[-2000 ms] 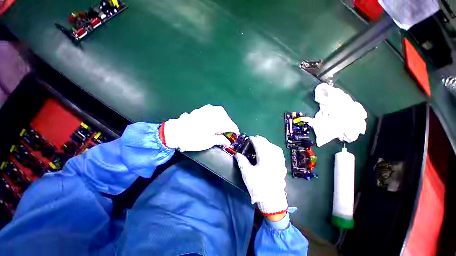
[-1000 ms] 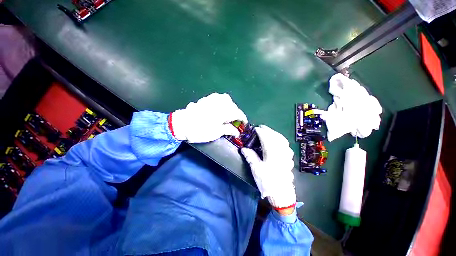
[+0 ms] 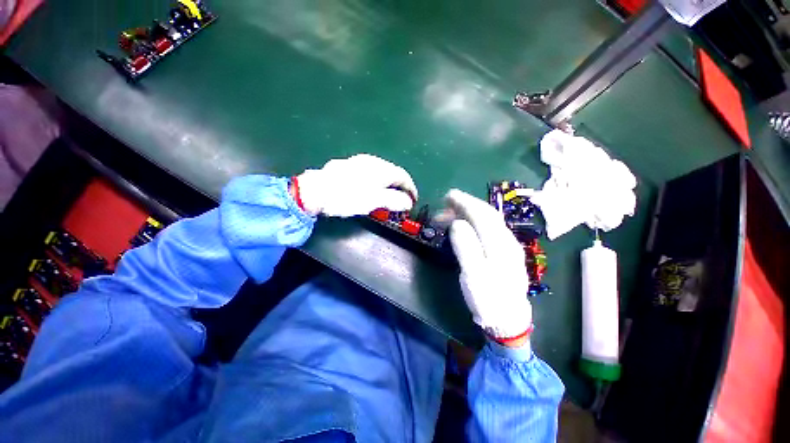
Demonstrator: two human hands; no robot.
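Note:
A circuit board (image 3: 407,226) with red and dark parts is at the bench's front edge. My left hand (image 3: 357,187), in a white glove, holds its left end; the fingers cover that end. My right hand (image 3: 489,260), also gloved, is at the board's right end with fingers extended; the fingertips are blurred, and whether they grip the board cannot be told. A second circuit board (image 3: 517,213) lies just beyond my right hand, partly covered by it. The white glue syringe (image 3: 599,303) with green cap lies at the right, its tip by a crumpled white rag (image 3: 589,186).
Another circuit board (image 3: 165,39) lies at the bench's far left. A metal post (image 3: 598,69) stands behind the rag. A black tote (image 3: 684,285) is at the right. A tote at lower left holds several boards on a red-orange liner sheet (image 3: 108,216).
The held board is turned more lengthwise along the bench edge and shows more of its parts. My right hand has moved right, its fingers now extended. The view has also shifted.

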